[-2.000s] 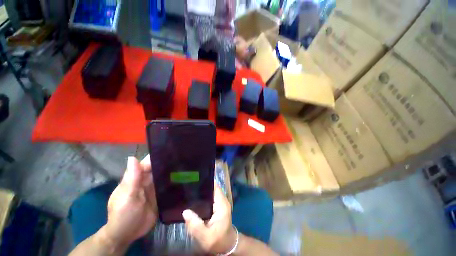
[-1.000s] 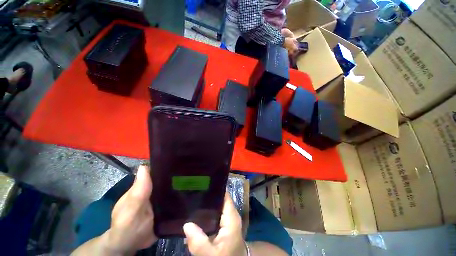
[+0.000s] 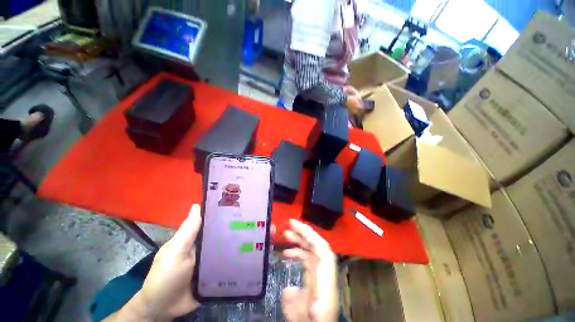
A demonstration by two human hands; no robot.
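A smartphone (image 3: 234,229) is upright in the lower middle, its lit pale screen showing a chat with a picture and green message bubbles. My left hand (image 3: 173,270) holds it by its left edge and from behind; the fingers behind it are hidden. My right hand (image 3: 309,270) is just right of the phone, fingers apart, empty and slightly blurred. Behind the phone, black boxes stand on a red table (image 3: 101,179): larger stacks (image 3: 161,116) at the left and smaller boxes (image 3: 325,194) at the right.
A white-handled cutter or strip (image 3: 367,222) lies at the table's right. A blue-screen machine (image 3: 170,34) stands behind. A person (image 3: 321,69) at the far side holds a small dark item. An open carton (image 3: 453,165) and stacked sealed cartons (image 3: 498,251) stand at the right.
The phone screen has gone from dark with one green bubble to a lit chat. My right hand has let go of the phone and moved right. The camera view has shifted.
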